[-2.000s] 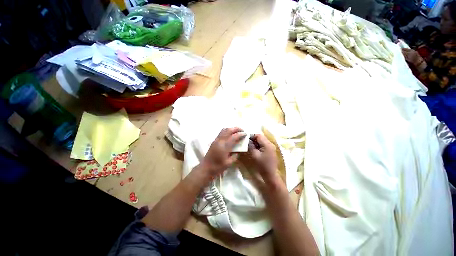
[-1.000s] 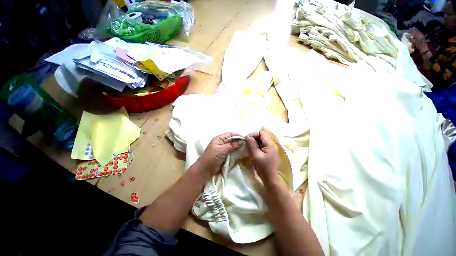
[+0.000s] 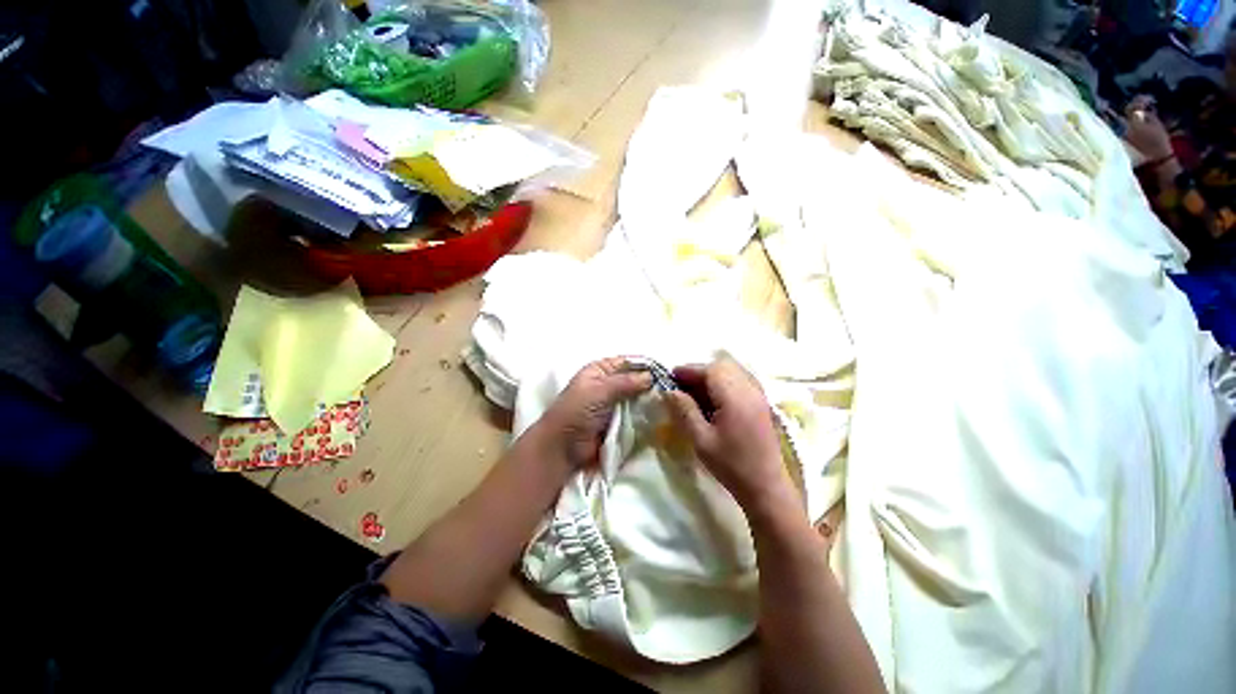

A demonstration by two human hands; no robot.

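Observation:
A cream garment (image 3: 678, 569) lies bunched on the table in front of me, its gathered elastic waistband at the lower left. My left hand (image 3: 592, 407) pinches an edge of the cloth. My right hand (image 3: 725, 414) is close beside it, fingers curled at the same edge. A small dark item shows between the fingertips, perhaps the tips of thread snips mostly hidden in my right hand; its shape is unclear. Narrow cream strips (image 3: 678, 156) of cloth extend beyond the hands.
Large smooth cream layers (image 3: 1003, 407) cover the right, with a crumpled cream pile (image 3: 962, 109) behind. A red tray (image 3: 427, 264) of papers, yellow paper (image 3: 319, 359), green basket (image 3: 434, 75) and bottle (image 3: 102, 264) are left. A person's hand (image 3: 1149, 136) shows at far right.
The cloth edge between my hands has turned, and a dark item now shows at the fingertips. The white flap held earlier is no longer raised. The view has shifted slightly.

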